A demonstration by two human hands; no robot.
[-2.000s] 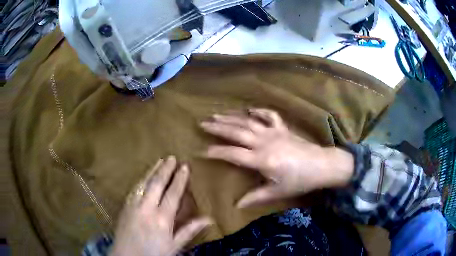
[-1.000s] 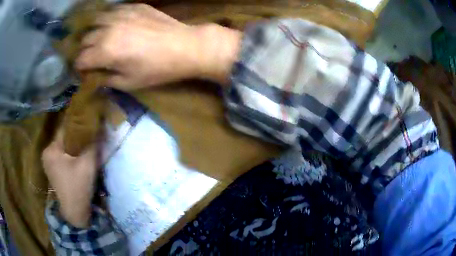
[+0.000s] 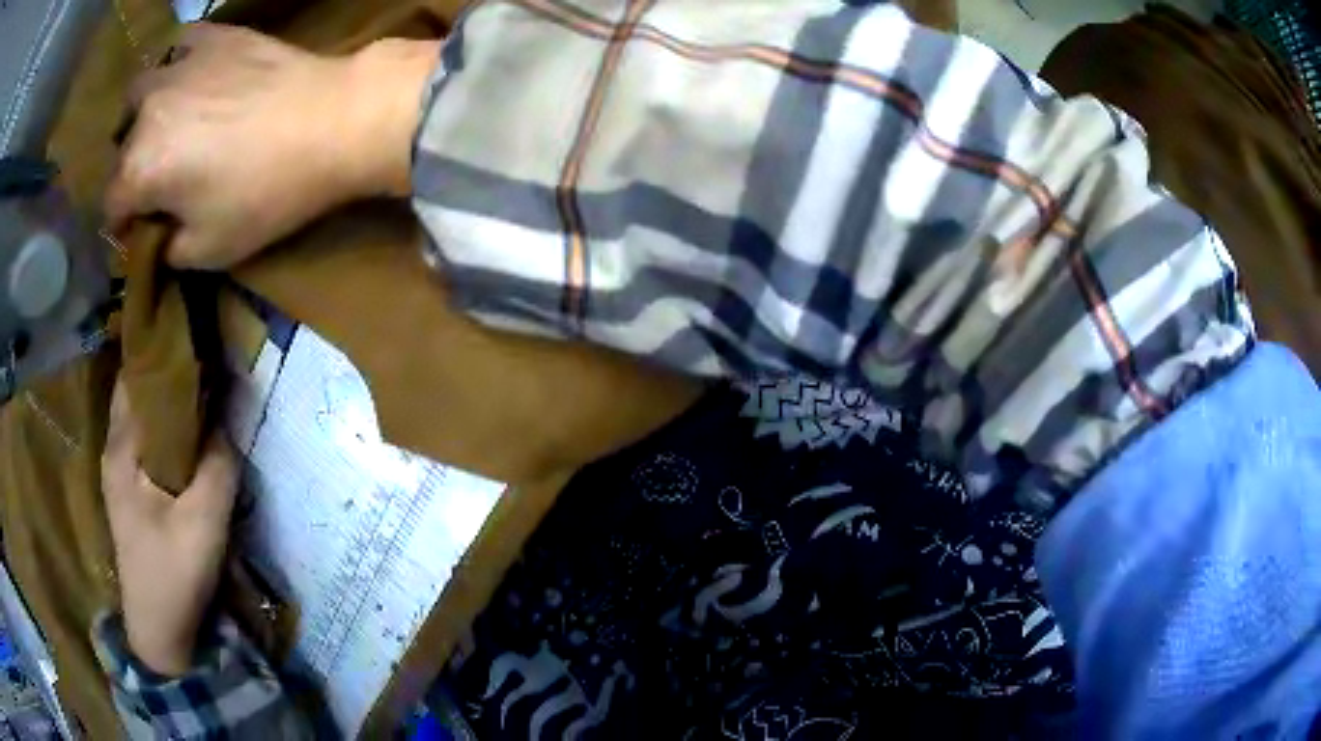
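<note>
A large brown garment (image 3: 478,391) lies across the table and over the lap, partly lifted at the left. My right hand (image 3: 239,145) is at the upper left, closed on a fold of the brown cloth. My left hand (image 3: 174,528) is below it at the left, wrapped around a hanging fold of the same cloth, its fingers partly hidden. A dark edge shows beside the fold. The sewing machine head (image 3: 44,275) is at the far left edge, cut off and blurred, with a pale round piece on it.
The white table top (image 3: 362,536) with a finely marked printed scale shows below the cloth. A heap of brown cloth (image 3: 1202,145) is at the upper right, beside a green basket (image 3: 1286,36). My plaid right sleeve (image 3: 811,188) crosses the upper view. A dark patterned apron covers my lap.
Both hands have gone from lying flat on the spread cloth to holding a fold at the left. The garment has been lifted, uncovering the table. The machine has shifted left in view.
</note>
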